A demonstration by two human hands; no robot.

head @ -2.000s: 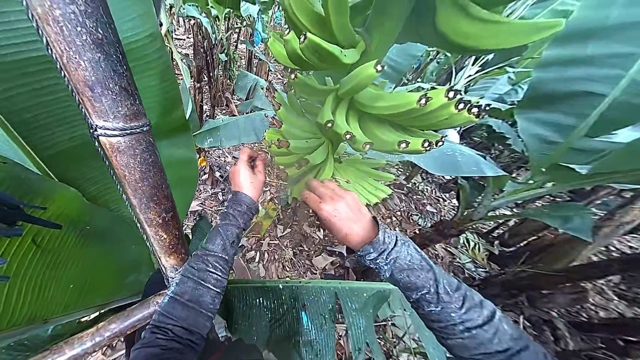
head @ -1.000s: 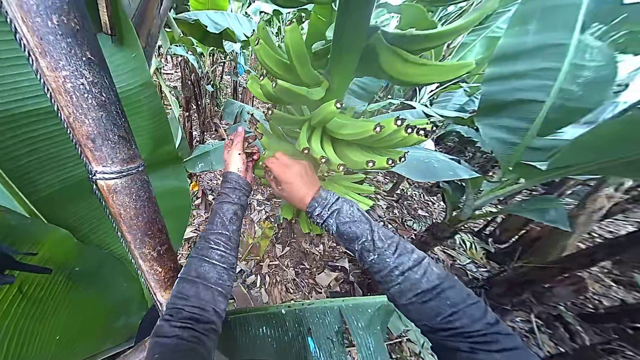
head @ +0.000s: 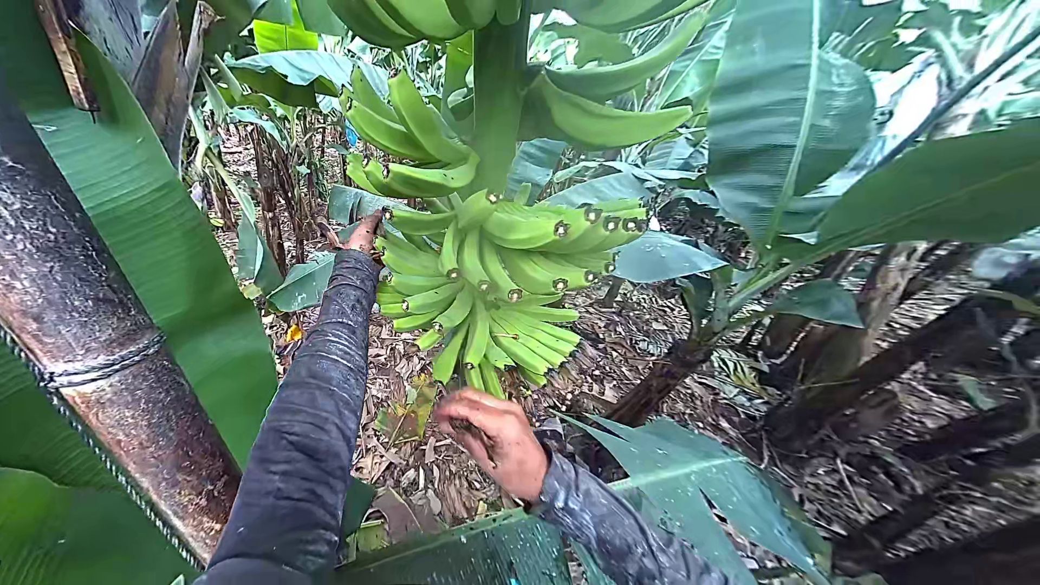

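Observation:
A large bunch of green bananas (head: 479, 276) hangs from a thick green stalk (head: 497, 106) at the middle of the view. Many of the fruit tips are dark. My left hand (head: 361, 234) reaches to the left side of the bunch and touches the fruit there; its fingers are partly hidden, so its grip cannot be told. Just below the lowest bananas is my right hand (head: 496, 443), its fingers curled and slightly blurred, and whether something small lies in them is unclear. Both forearms wear dark, stained sleeves.
A thick bamboo pole (head: 106, 325) with rope tied round it slants along the left, before a broad banana leaf (head: 162, 227). A torn leaf (head: 691, 479) spreads at the lower right. Leafy plants stand behind, and dry leaf litter (head: 455, 479) covers the ground.
My right hand has moved from the left side of the bunch down to below its lowest fruit. My left hand stays at the left side of the bunch.

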